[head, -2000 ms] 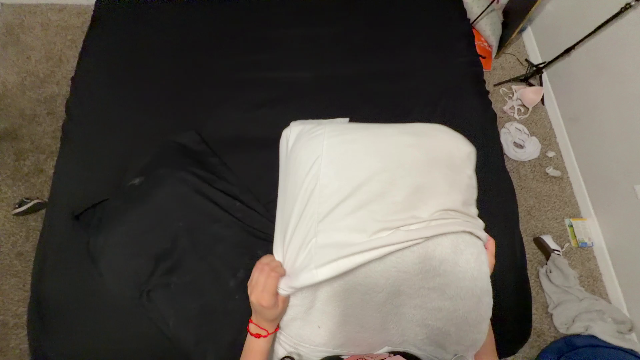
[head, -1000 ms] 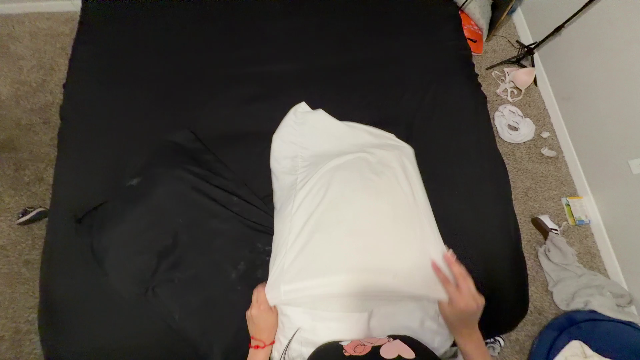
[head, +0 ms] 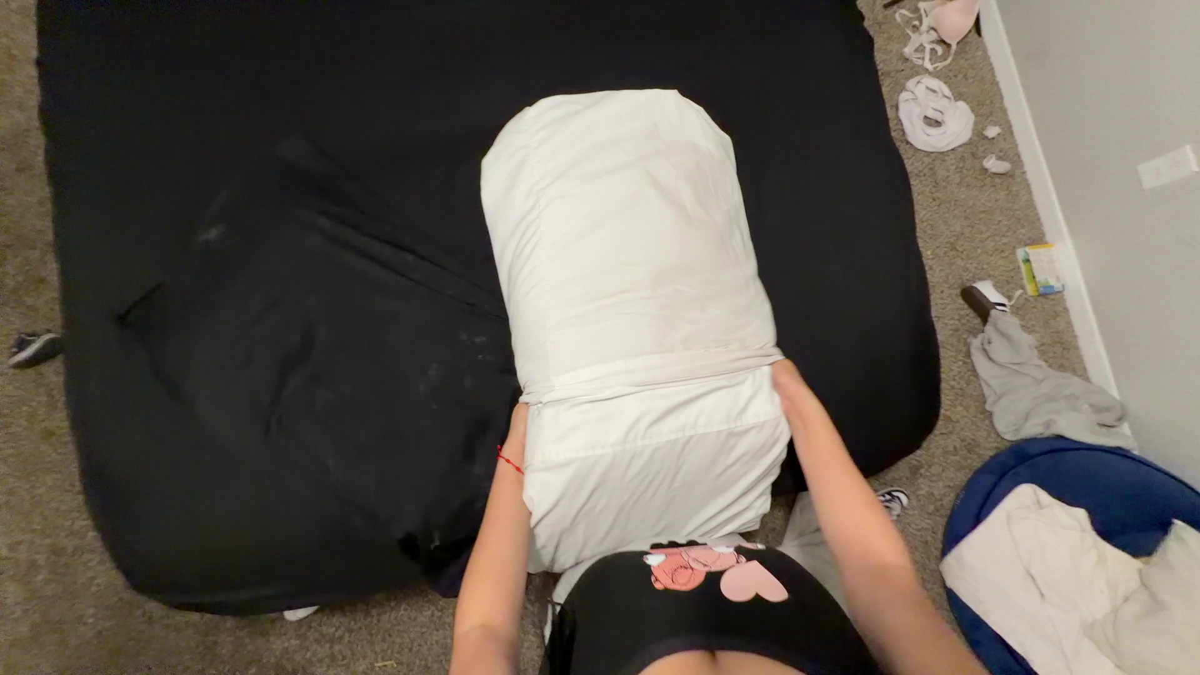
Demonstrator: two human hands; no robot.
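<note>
A white pillow in a white pillowcase (head: 623, 244) lies lengthwise on the black-sheeted bed, its lower part over the near edge against my body. A bunched fold of the white fabric crosses it between my hands. My left hand (head: 520, 417), below which a red string bracelet shows on the wrist, grips the pillow's left side at that fold; the fingers are mostly hidden by the fabric. On the opposite side my right hand (head: 786, 380) holds the fold's right end, its fingertips tucked out of sight. Left of the pillow, dark fabric (head: 309, 309) lies wrinkled on the bed.
The black sheet (head: 816, 187) covers the bed. On the carpet at right are a white coiled item (head: 937, 127), a shoe (head: 984, 300), gray clothing (head: 1041, 384) and a round blue seat (head: 994, 469) with cream fabric on it. Another shoe (head: 36, 349) lies at left.
The white case now covers the gray-white pillow surface seen two seconds ago. My right hand, spread on the pillow a second ago, is now at its side. The view has moved closer.
</note>
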